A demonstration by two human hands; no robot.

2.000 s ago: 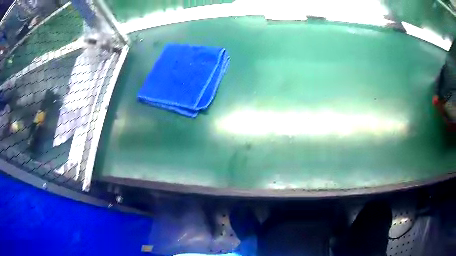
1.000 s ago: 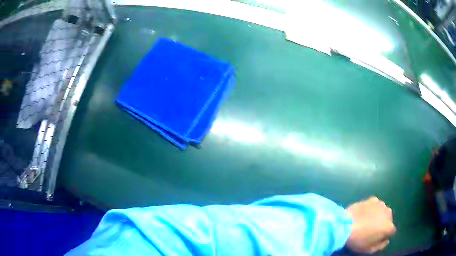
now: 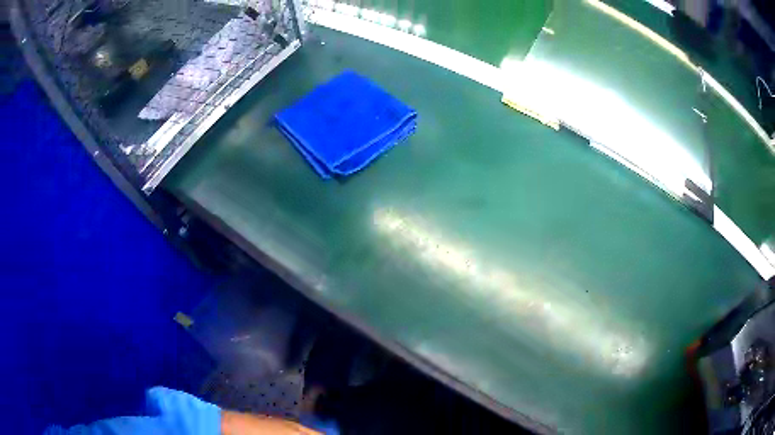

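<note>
A folded royal-blue cloth (image 3: 347, 121) lies flat on the green bench top (image 3: 476, 195), left of the picture's middle. One forearm in a light blue sleeve shows at the bottom left, below the bench edge. Its bare hand, which looks like my left hand (image 3: 272, 424), is cut off by the bottom edge; its fingers are hidden. My right hand is not in view. No hand touches the cloth.
A metal-framed mesh panel (image 3: 223, 109) stands at the bench's left end. Deep blue sheeting (image 3: 76, 280) fills the left side. A grey machine (image 3: 738, 374) with dark parts is at the lower right edge. Perforated floor (image 3: 263, 386) shows under the bench.
The view has turned, so the bench now slants down to the right. The sleeved arm that reached across the bench front is gone from there; a sleeved forearm now shows low at the left.
</note>
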